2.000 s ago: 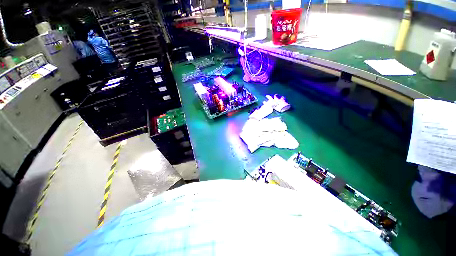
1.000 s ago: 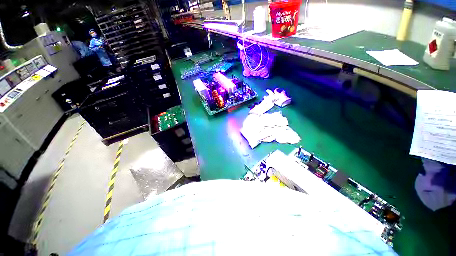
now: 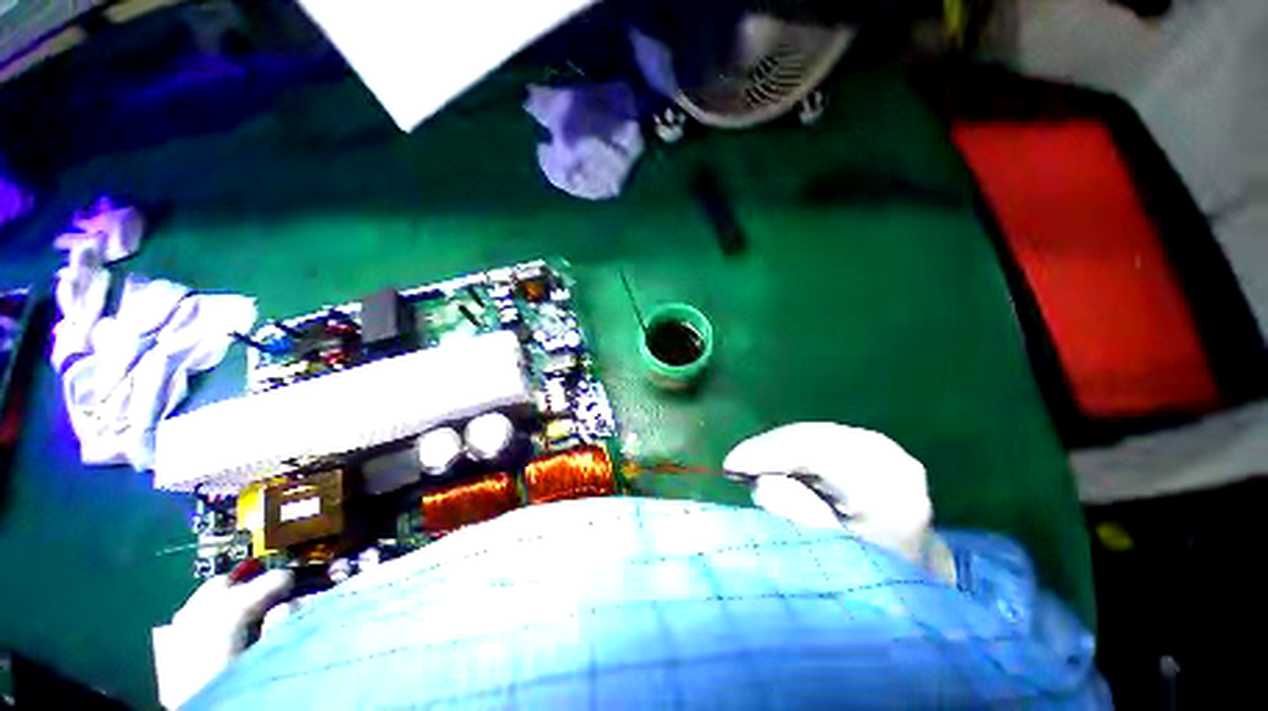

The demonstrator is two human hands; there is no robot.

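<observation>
The power board [image 3: 459, 313] lies flat on the green bench, with a long white-silver heatsink [image 3: 348, 410] across it and two copper-wound chokes [image 3: 567, 474] near its lower right edge. My left hand [image 3: 223, 625], in a white glove, is at the board's lower left corner; whether it grips the board is unclear. My right hand [image 3: 841, 479], in a white glove, is right of the board, fingers closed on a thin reddish-brown brush [image 3: 675, 470] that points left toward the chokes. A green pot [image 3: 677, 345] with dark contents stands right of the board, a thin stick at its rim.
Crumpled white gloves [image 3: 146, 354] lie left of the board. A purple-tinted cloth [image 3: 587, 139], a dark stick [image 3: 719, 211] and a round-grilled fan [image 3: 765, 77] are at the back. A white paper sheet [image 3: 431, 49] hangs at the top. A red-lined black tray [image 3: 1099, 264] is at right.
The view has swung right and down from the aisle to the bench. Both hands, the green pot, the fan and the red-lined tray now show; neither hand was visible before.
</observation>
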